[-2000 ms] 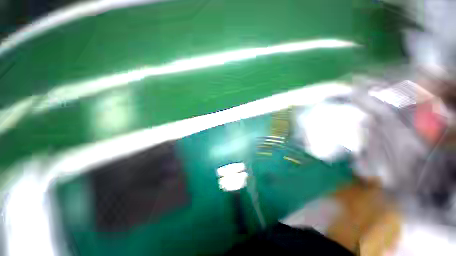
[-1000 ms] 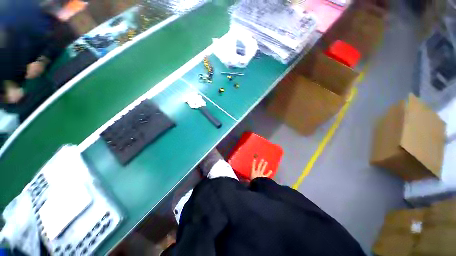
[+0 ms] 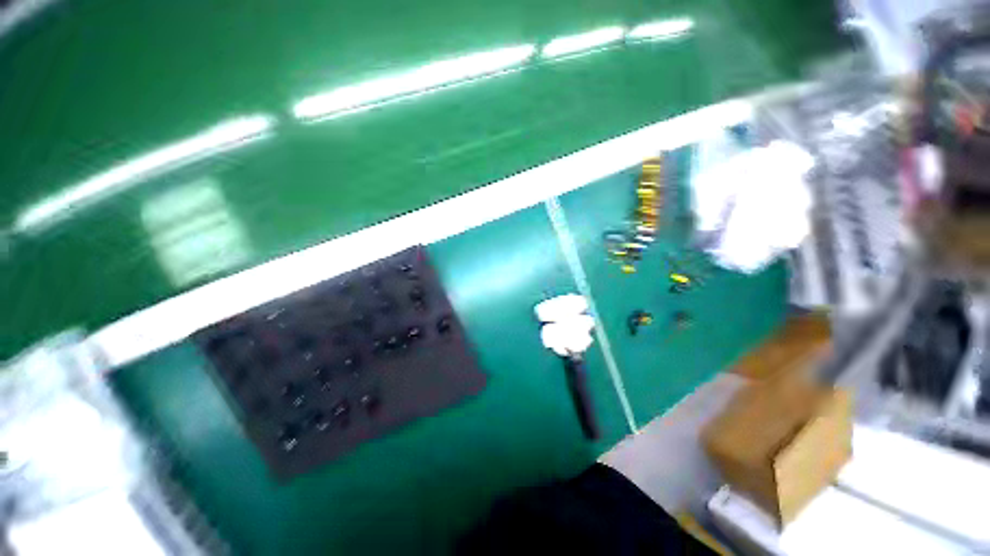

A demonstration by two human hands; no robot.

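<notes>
No hand is in view; a black sleeve or garment shows at the bottom edge. A black foam tray (image 3: 255, 375) with rows of small black units lies on the green bench mat at left of centre. A black-handled tool (image 3: 581, 396) with a white lumpy head lies to its right, beside a pale line on the mat. Yellow-and-black small parts (image 3: 649, 201) lie in a short row near the bench's back edge, with several loose pieces in front of them. The picture is somewhat blurred.
A green conveyor (image 3: 467, 152) with a pale edge runs behind the bench. A clear tray with a white sheet (image 3: 71, 527) is at far left. A crumpled white plastic bag (image 3: 754, 206) lies at right, near stacked trays. An open cardboard box (image 3: 760, 445) stands at lower right.
The view has swung back to the bench from the aisle. The hand near the red stool and the person across the conveyor are out of the picture. The tray and tool look unmoved on the bench.
</notes>
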